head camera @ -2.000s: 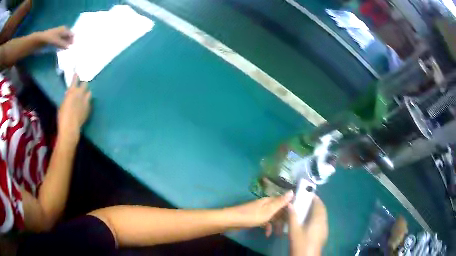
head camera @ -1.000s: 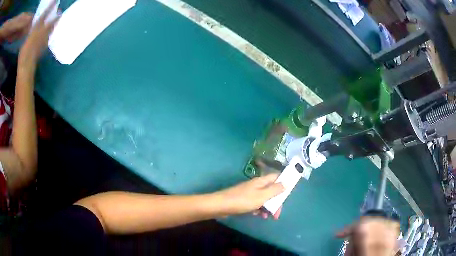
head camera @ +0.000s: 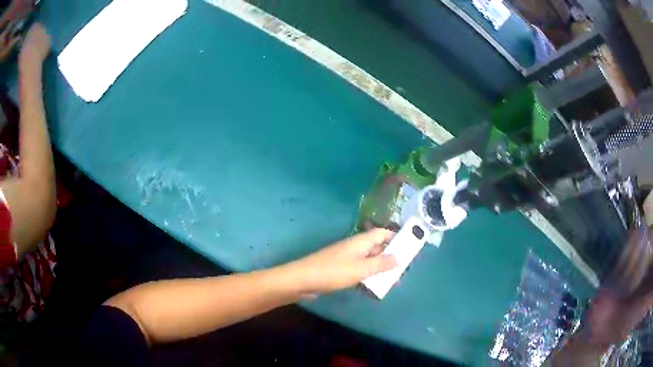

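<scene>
The white appliance housing (head camera: 401, 260) has its round barrel in the fixture of the green hand press (head camera: 413, 166), under the dark press head (head camera: 505, 188). A dark oval slot shows in its flat handle. My left hand (head camera: 354, 262) grips the handle from the left. My right hand (head camera: 617, 308) is a blurred shape at the lower right, partly cut off by the picture's edge. The lever is too blurred there to tell whether the hand holds it. A silver disc (head camera: 588, 154) and coil sit on the press shaft.
A white sheet stack (head camera: 118, 46) lies at the upper left beside a neighbouring worker's arm (head camera: 34, 143). A clear plastic bag (head camera: 533, 312) with small dark parts lies at the lower right. A pale edge rail (head camera: 344, 68) runs along the dark green conveyor.
My right hand left the handle, was at the press lever a second ago, and has since moved right and up. My left hand stays on the handle. The neighbour's hands moved off the white sheets.
</scene>
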